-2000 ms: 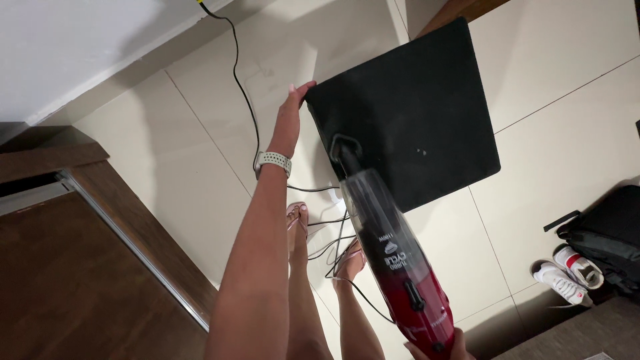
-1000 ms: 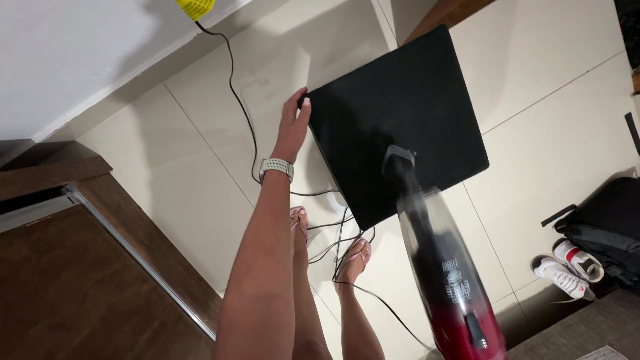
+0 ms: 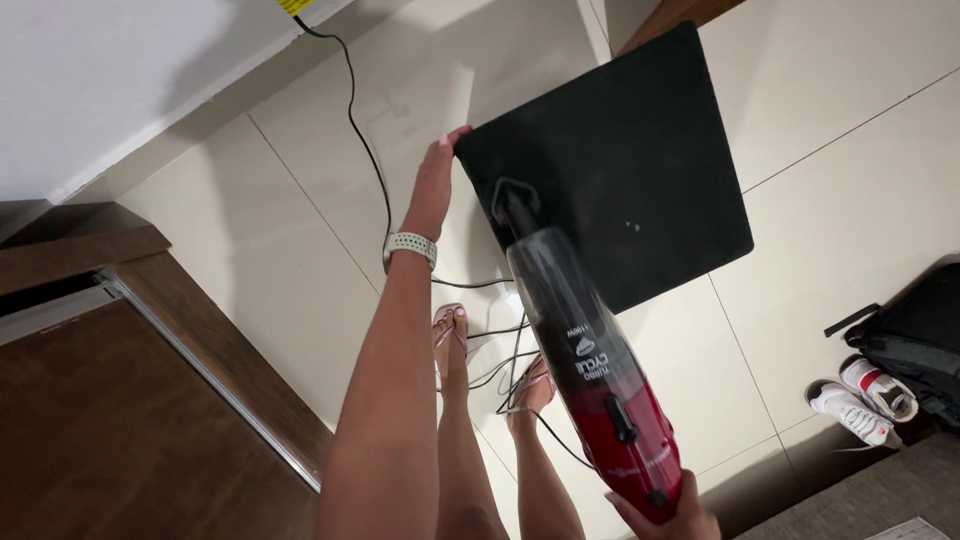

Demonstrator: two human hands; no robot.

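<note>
A red handheld vacuum cleaner with a smoky clear dust chamber is held at its rear end by my right hand, low in the view. Its triangular nozzle lies over the left part of a flat, square black panel, which bears a few small pale specks. My left hand, with a light perforated watch band on the wrist, grips the panel's upper left corner. The fingertips lie over the panel's edge, and the fingers behind it are hidden.
A black cord runs from the wall over the tiled floor and lies in loops around my sandalled feet. A brown wooden cabinet stands at left. White sneakers and a black bag are at right, beside a grey-brown surface.
The vacuum nozzle has moved left across the panel, from near its middle one second ago to near its left edge. My left hand stays on the same corner.
</note>
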